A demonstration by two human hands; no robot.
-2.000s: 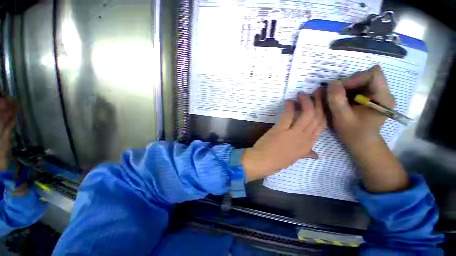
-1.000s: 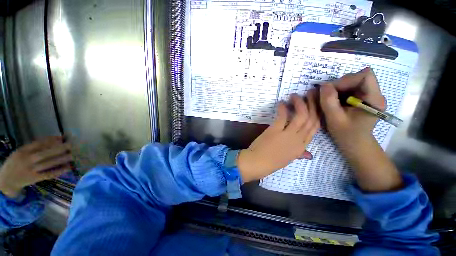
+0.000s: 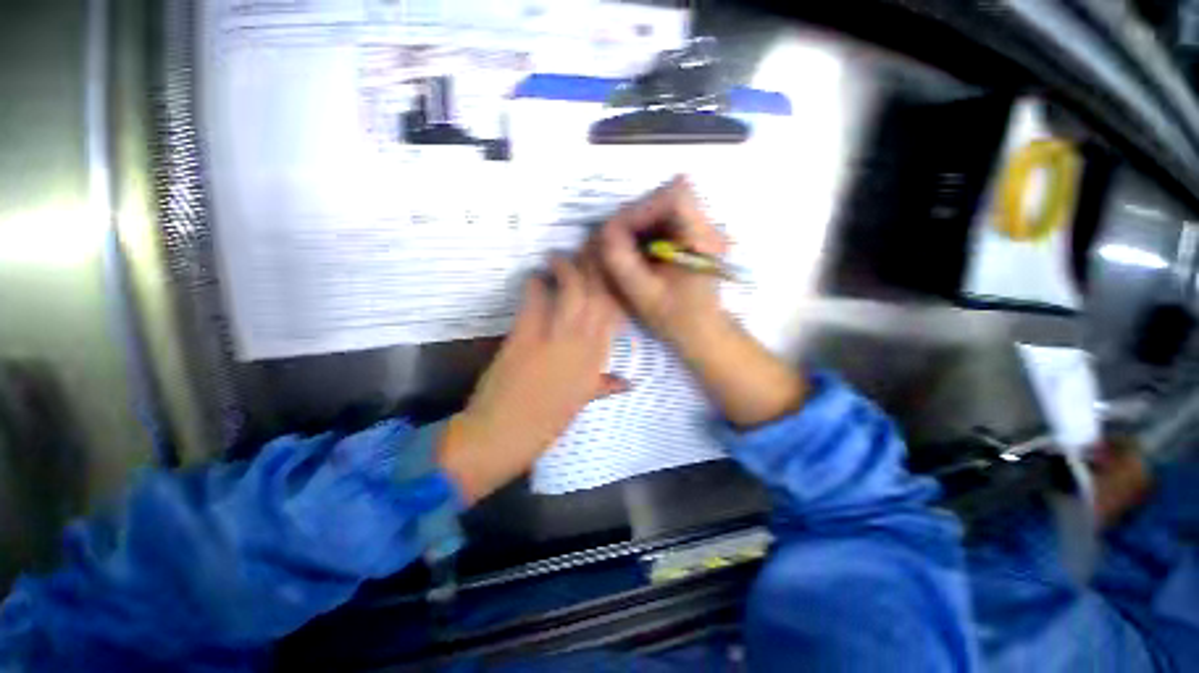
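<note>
The frame is blurred. My right hand (image 3: 664, 270) holds a yellow-and-black pen (image 3: 690, 259) over the upper part of the record form (image 3: 658, 414). The pen's writing tip is hidden by my fingers. My left hand (image 3: 546, 362) lies on the form's left side, fingers loosely spread, touching or nearly touching my right hand. The form is on a clipboard with a blue top edge (image 3: 568, 88) and a dark and silver spring clip (image 3: 673, 112). A larger printed sheet (image 3: 342, 250) with a black part silhouette lies left of the clipboard.
At the right a black tray (image 3: 907, 210) stands beside white paper with a yellow tape roll (image 3: 1036, 191). Further right are a white sheet (image 3: 1062, 394) and another person's hand (image 3: 1118, 480). A chain-like track runs along the left, and a rail (image 3: 565, 563) along the near edge.
The view has swung right, so the papers and my hands sit further left. The tape roll, tray and right-hand neighbour now show; the other person's hand at left is out of view. The pen stays held.
</note>
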